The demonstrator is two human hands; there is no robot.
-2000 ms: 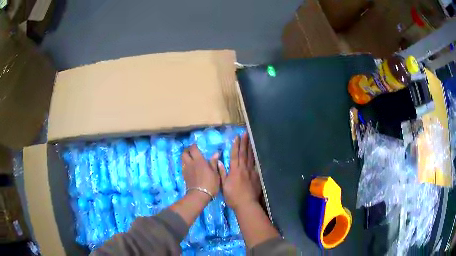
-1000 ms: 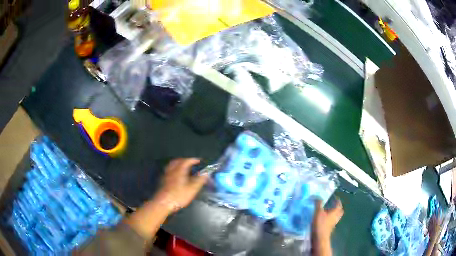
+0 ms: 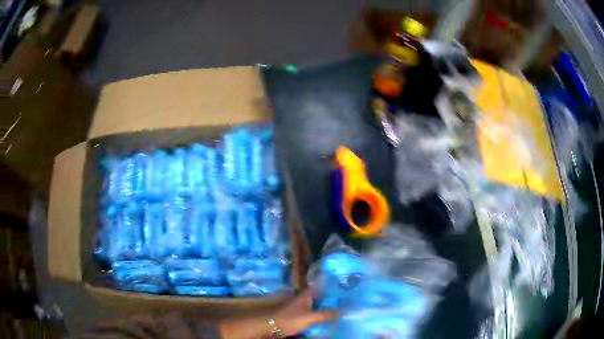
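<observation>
The picture is blurred. Bagged light-blue moulded parts (image 3: 371, 301) are at the bottom, by the bench's near edge, in clear film. My left hand (image 3: 301, 316), with a bracelet at the wrist, comes in from the bottom and holds their left side; its fingertips are partly hidden. My right hand is not in view. The open cardboard carton (image 3: 179, 102) is left of the bench. It holds bagged blue parts (image 3: 179, 228) in tight upright rows, with several lying flatter along the near side.
A yellow-orange tape dispenser (image 3: 361, 198) lies on the dark bench (image 3: 311, 126). Behind it are a bottle (image 3: 397, 63), a yellow-orange envelope (image 3: 516, 129) and crumpled clear film (image 3: 424, 155). Brown cardboard (image 3: 79, 30) is at the far left.
The view has swung back left to the carton. The bagged blue parts, between both hands on the bench before, are now beside the carton's right edge with my left hand. My right hand has left the view.
</observation>
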